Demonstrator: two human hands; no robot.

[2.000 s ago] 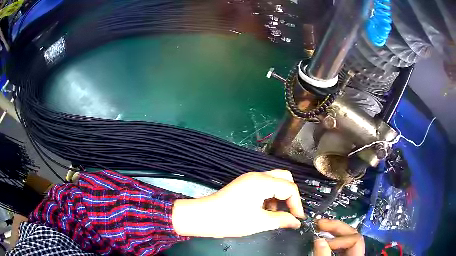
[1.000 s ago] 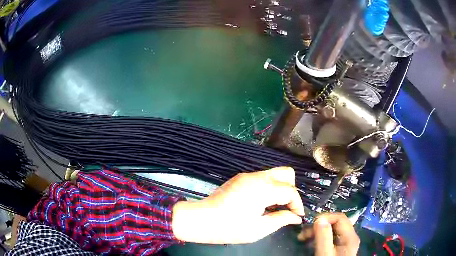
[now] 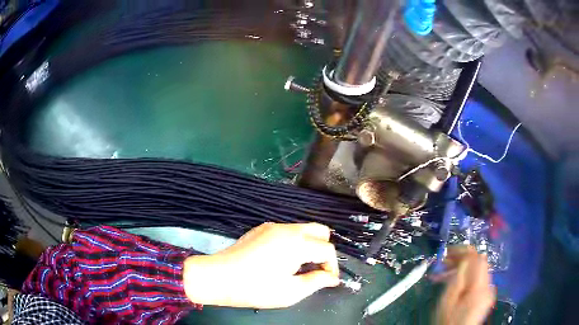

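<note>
My left hand (image 3: 270,265), in a red and black plaid sleeve, pinches a thin black cable end; a small silver connector (image 3: 351,285) sticks out beyond the fingertips. My right hand (image 3: 466,285) is blurred at the near edge of the blue tray (image 3: 530,247), by a clear bag of silver parts (image 3: 479,240); whether it holds anything cannot be told. A slim white strip or tool (image 3: 399,289) lies slanted between the hands, its upper end near the right fingers. A thick black cable bundle (image 3: 171,193) runs behind my left hand, silver connectors (image 3: 406,238) at its right end.
A steel post (image 3: 365,47) with a brass-grey clamp block (image 3: 406,143) and round brown-stained end (image 3: 379,193) stands right of centre. A grey ribbed hose (image 3: 470,28) and blue coil (image 3: 419,14) are behind. The bundle loops over the green mat (image 3: 190,101).
My right hand has left the left fingertips and moved right to the tray. My left hand still pinches the cable end, whose connector now shows. The view has shifted, moving the stand leftward in the picture.
</note>
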